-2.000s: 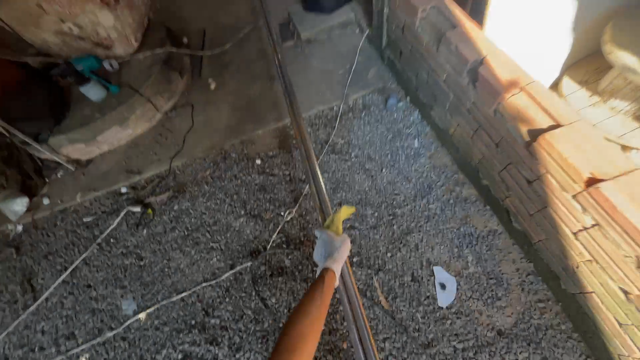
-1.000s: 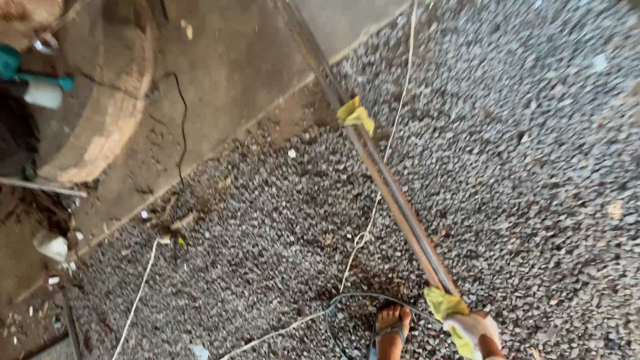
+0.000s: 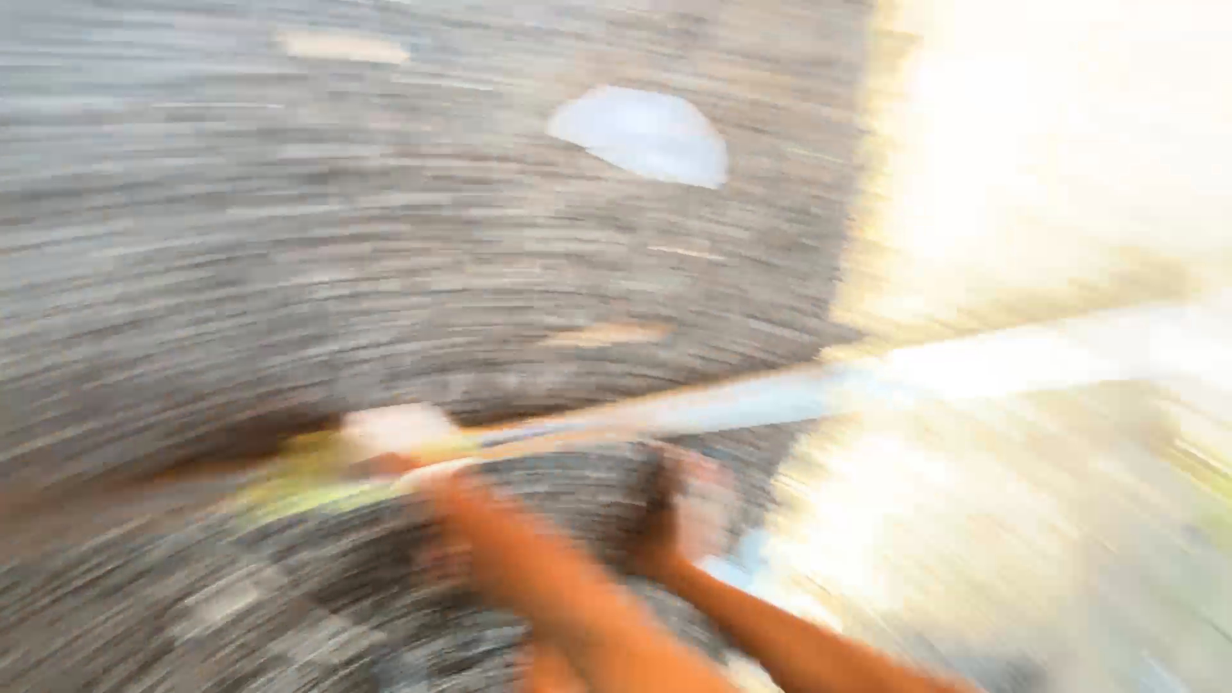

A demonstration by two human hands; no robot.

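Motion blurs the whole head view. A long metal bar crosses from the lower left up to the bright right side. My left hand, in a pale glove, is closed on the bar, with a yellow cloth at the grip. Farther right, my right hand is just below the bar, its palm side pale. Blur hides its fingers, and I cannot tell whether it touches the bar.
Grey gravel covers the ground. A flat white piece lies on it near the top. Strong glare washes out the right side, and the bar's far end fades into it.
The view has swung round strongly. Both hands now show, where one gloved hand on the bar showed a second ago. The sandalled foot and the pale cord are no longer clearly visible.
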